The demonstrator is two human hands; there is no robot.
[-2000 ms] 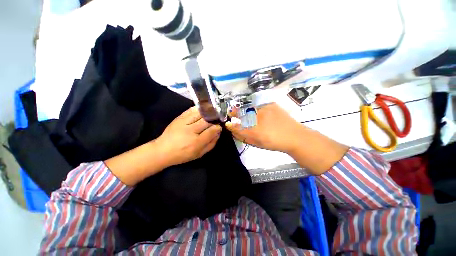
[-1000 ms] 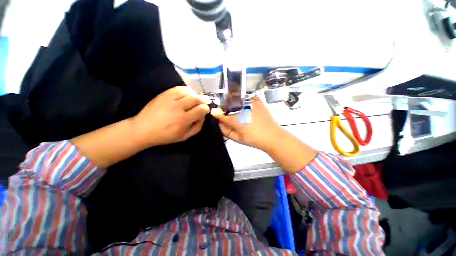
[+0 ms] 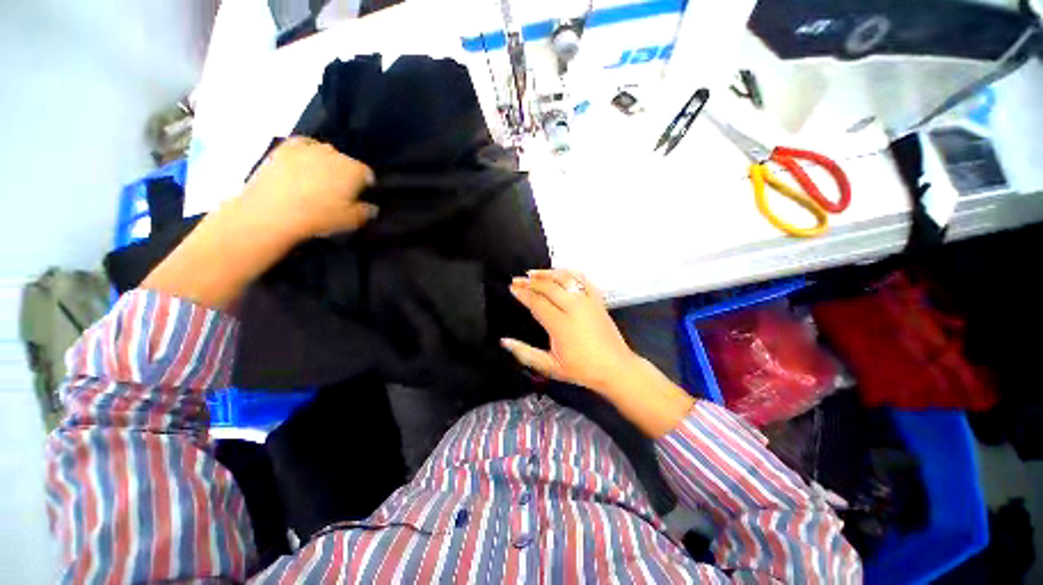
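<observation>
The black garment piece lies over the left of the machine table and hangs down to my lap. My left hand is on its upper left part, with curled fingers gripping the cloth. My right hand lies at its right edge near the table's front, with thumb and fingers apart; its fingertips touch the dark cloth. The needle and presser foot area of the sewing machine is above the cloth, and both hands are away from it.
Right of the machine foot lie dark thread snips, scissors with red and yellow handles and a small dark metal part. Below the white table is a blue crate with red and dark items. Olive-green cloth is far left.
Both hands have left the needle area: the left went up and left onto the cloth, the right down to its edge. The cloth is spread flatter. The view has shifted, showing snips and crate.
</observation>
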